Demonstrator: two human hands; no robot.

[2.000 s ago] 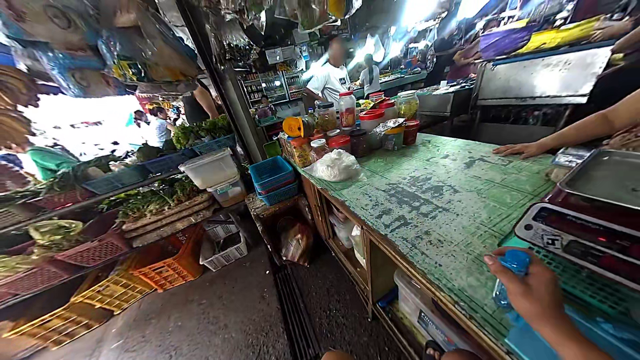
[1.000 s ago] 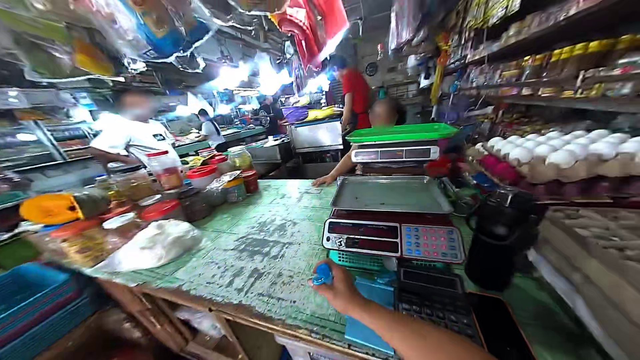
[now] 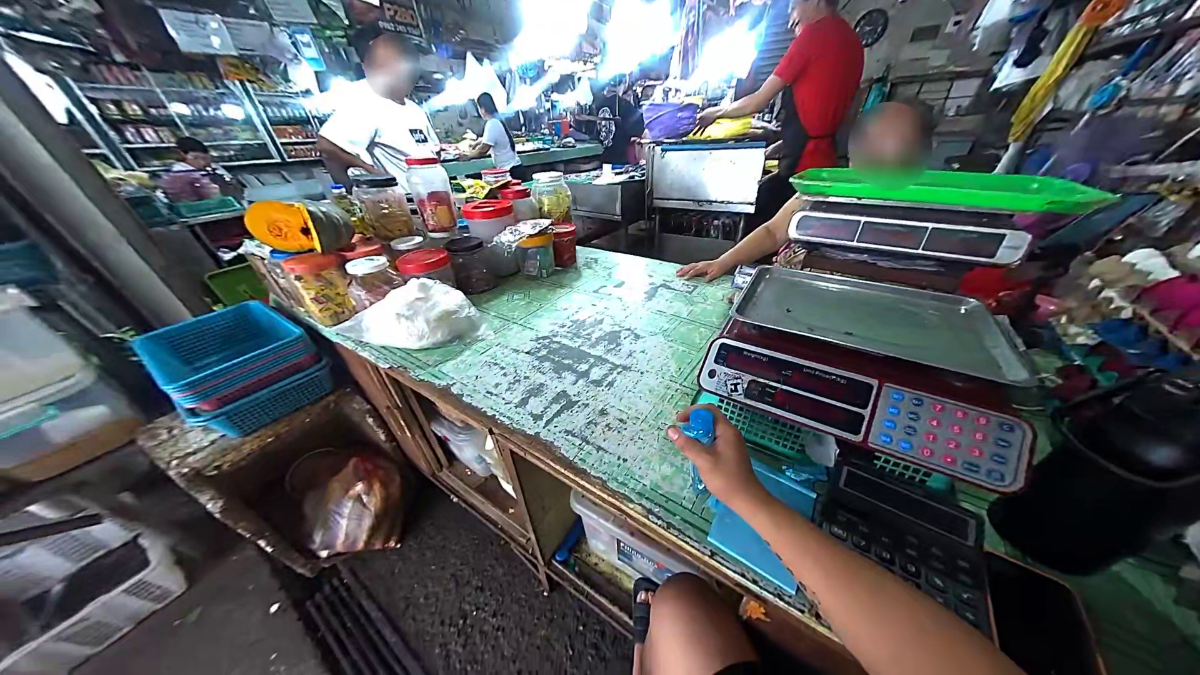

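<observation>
My right hand [image 3: 720,455] is closed around a small bottle with a blue cap [image 3: 698,424], above the front edge of the worn green counter [image 3: 600,356]. Just behind it stands a red digital scale [image 3: 787,384] with a steel tray [image 3: 862,314]. Below and right of the hand lie a light blue flat item [image 3: 764,534] and a black calculator [image 3: 905,534]. My left hand is out of the frame.
Lidded jars [image 3: 427,265] and a white plastic bag [image 3: 412,314] occupy the counter's left end, beside stacked blue baskets [image 3: 225,352]. Across the counter, another person's hand [image 3: 708,269] rests near a second scale with a green tray [image 3: 947,187]. A black container [image 3: 1116,469] stands at right.
The view has swung right since the earliest frame, then partly back left. My right hand still holds the blue-capped bottle near the counter's edge.
</observation>
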